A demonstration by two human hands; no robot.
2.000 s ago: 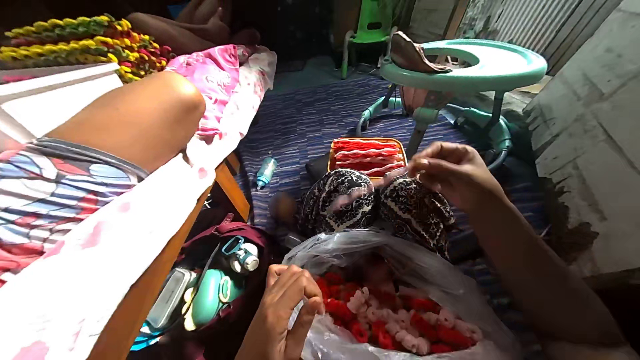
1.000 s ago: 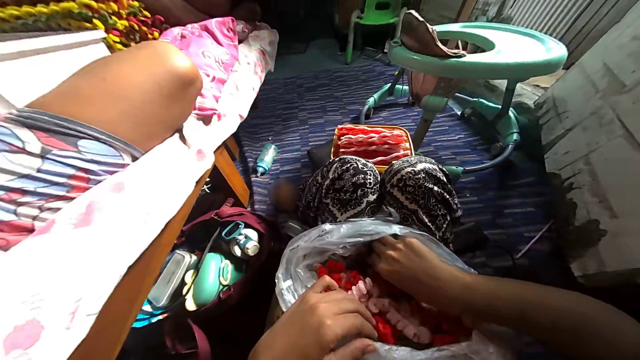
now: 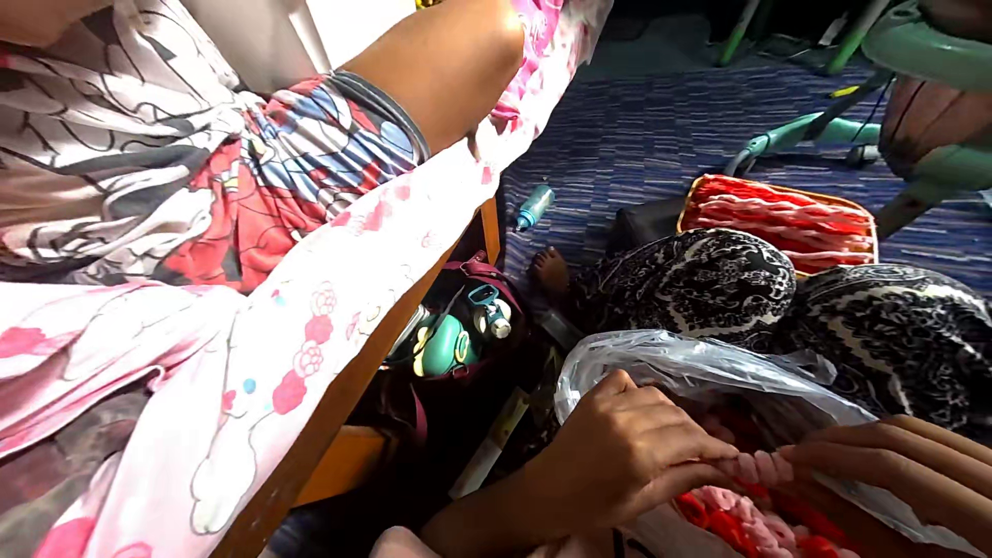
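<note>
A clear plastic bag point(image 3: 666, 349) lies open at the lower right, holding red and pink twisted fabric pieces point(image 3: 736, 519). Above its contents, my left hand point(image 3: 643, 449) pinches one end of a pink twisted piece point(image 3: 763, 467). My right hand point(image 3: 899, 465) has its fingertips at the other end of that same piece, so it spans the gap between both hands. Beyond my knees in black-and-white patterned cloth point(image 3: 697, 283), a rectangular container point(image 3: 876, 240) holds rows of red and pink braided strands point(image 3: 783, 217).
A person in printed shorts point(image 3: 333, 147) is on a sheet-covered wooden bench point(image 3: 349, 395) at left. Beside it stands an open dark bag point(image 3: 504, 287) with a green case point(image 3: 446, 345). A blue bottle point(image 3: 536, 207) lies on the striped mat; a green walker frame point(image 3: 806, 128) stands at upper right.
My right hand was down inside the plastic bag a second ago; now it is up beside my left hand, with a pink piece between them. The view has swung left.
</note>
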